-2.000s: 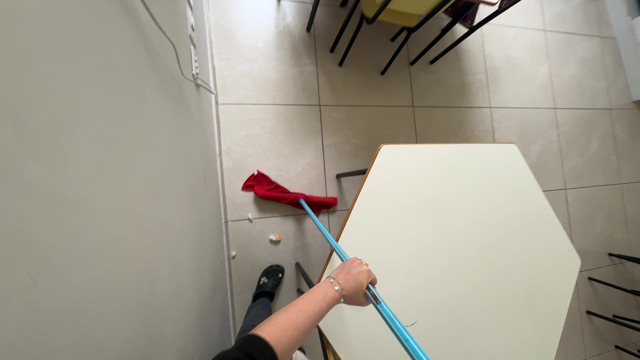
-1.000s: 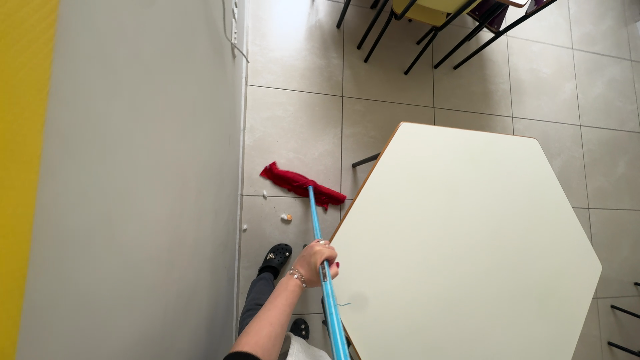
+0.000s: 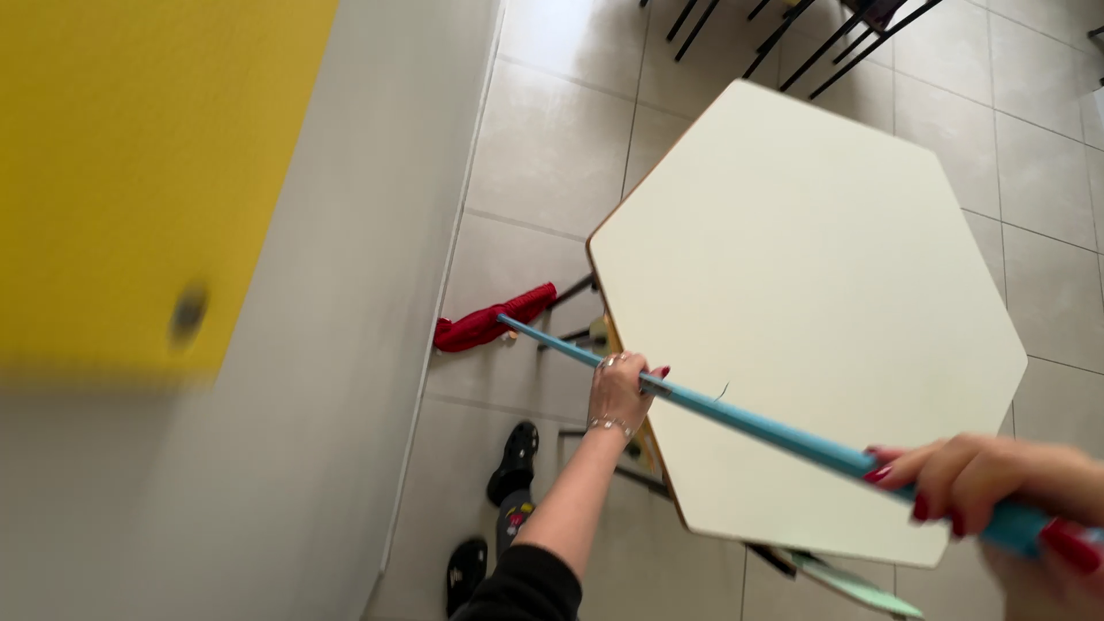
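A light blue mop handle [image 3: 759, 423] runs from the lower right up to a head wrapped in red cloth [image 3: 496, 321] on the tiled floor. The cloth's left end is at the foot of the wall, and its right end is by a black table leg. My left hand [image 3: 619, 388], with rings and a bracelet, grips the handle partway down, at the left edge of the white table. Around the upper end of the handle, at the lower right, my right hand [image 3: 992, 487] is closed. Small bits of debris [image 3: 509, 335] lie against the cloth's lower side.
A white many-sided table [image 3: 811, 302] fills the middle right. The grey wall [image 3: 345, 259] runs along the left, with a yellow panel [image 3: 129, 172] on it. Black chair legs [image 3: 776, 39] stand at the top. A pale green chair part [image 3: 854, 586] shows below the table. My black clogs [image 3: 517, 453] are on the floor.
The red mop head has moved down toward the debris and now reaches the wall's foot. My right hand has come into view on the handle. The view has turned, showing more yellow panel.
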